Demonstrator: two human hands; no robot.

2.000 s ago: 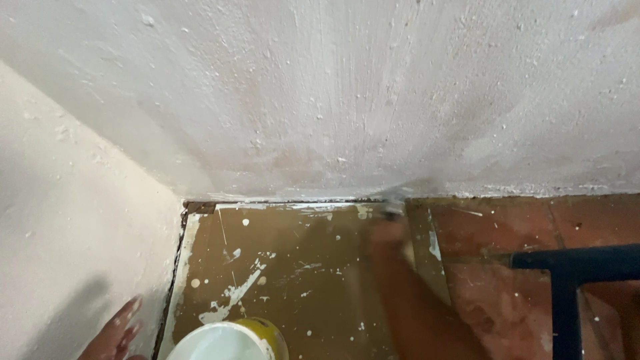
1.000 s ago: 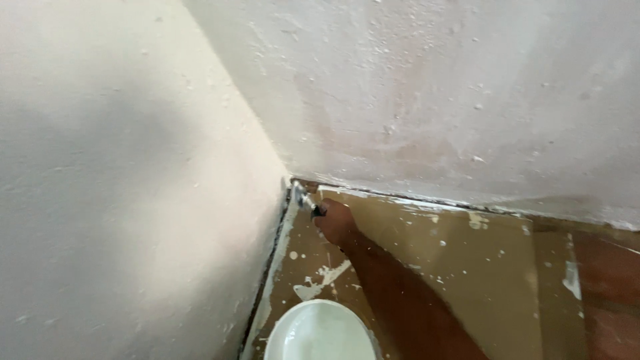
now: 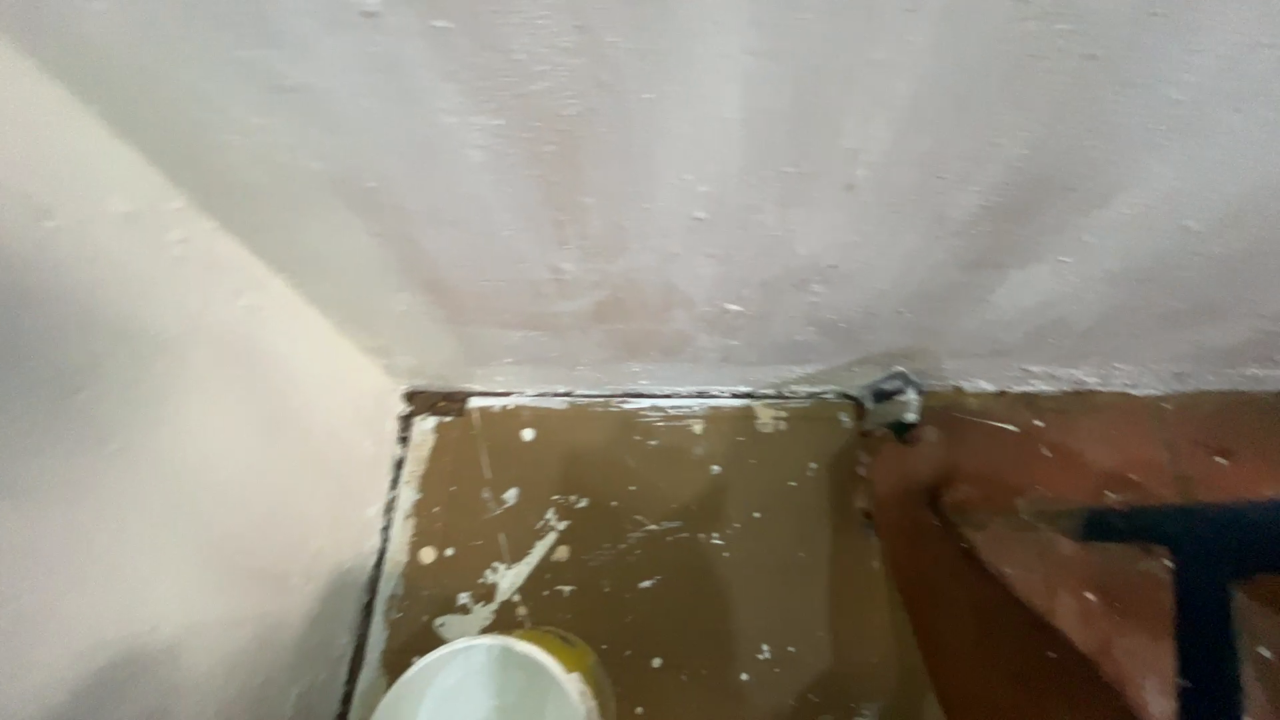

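Note:
My right hand [image 3: 905,455], blurred, grips a paintbrush [image 3: 893,400] whose paint-covered head touches the bottom of the back wall, just past the right edge of the brown board. The forearm reaches up from the lower right. A white tub [image 3: 480,685] with a yellow outside stands on the board at the bottom of the view, cut off by the frame. The brown board [image 3: 640,520] bears white splashes and drips. White paint covers the rough back wall [image 3: 700,200]. My left hand is out of view.
A cream side wall [image 3: 180,450] meets the back wall at the left, with a dark gap along the board's edge. Reddish floor tiles [image 3: 1130,440] with white specks lie at the right. A dark blue bar frame [image 3: 1200,560] stands over them.
From the left corner one second ago, my right hand has moved right along the wall's foot with the brush. My left hand, seen two seconds ago at the lower left, has left the view.

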